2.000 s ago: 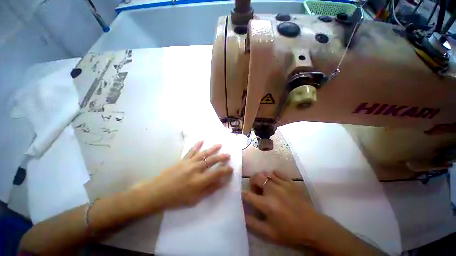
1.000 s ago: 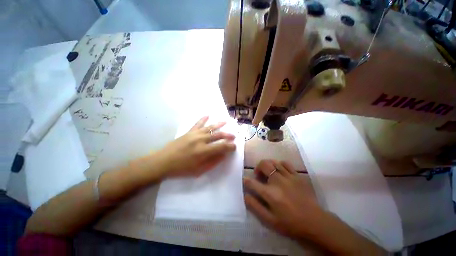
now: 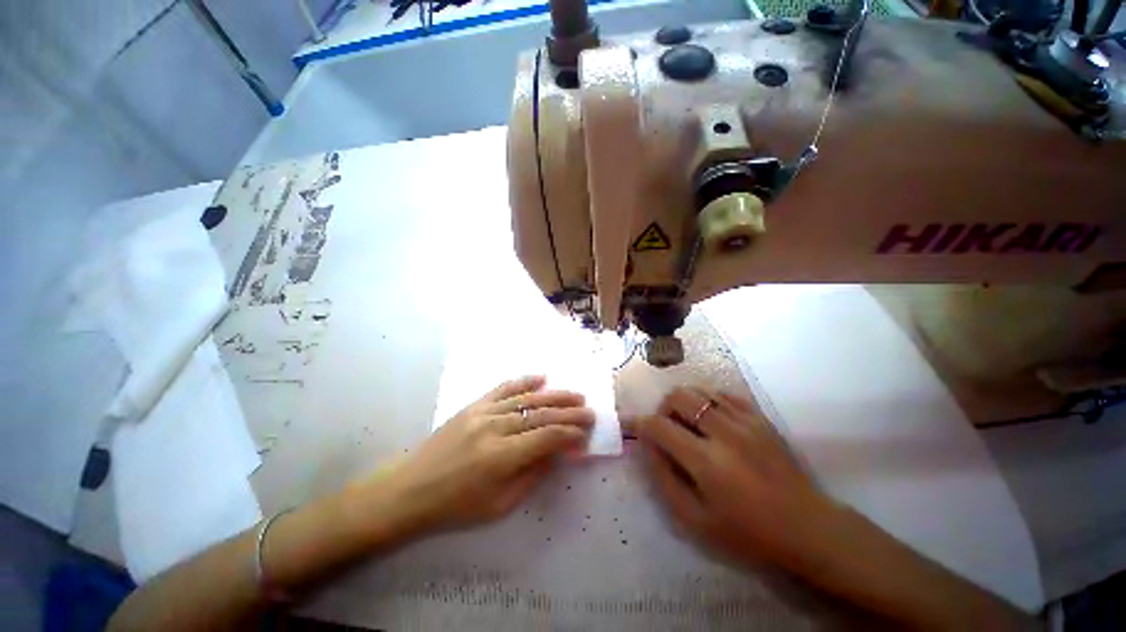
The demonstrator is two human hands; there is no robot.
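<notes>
A white fabric panel (image 3: 494, 352) lies flat under the head of the cream sewing machine (image 3: 790, 210), its near end just in front of the needle area. My left hand (image 3: 512, 438) lies flat on the near part of the panel with the fingers pointing toward the presser foot. My right hand (image 3: 710, 463) rests on the table just right of the panel's edge, fingers bent, fingertips close to the panel's near corner. Glare hides the panel's far part, and the needle is not clear.
A stack of cut white pieces (image 3: 889, 432) lies right, under the machine arm. Folded white fabric (image 3: 173, 296) lies at the table's left. A light blue trough (image 3: 408, 99) runs behind the table (image 3: 494, 568).
The panel has moved away from me under the machine head, so its near end now lies by my fingers. My hands stay near the needle. The camera view has shifted.
</notes>
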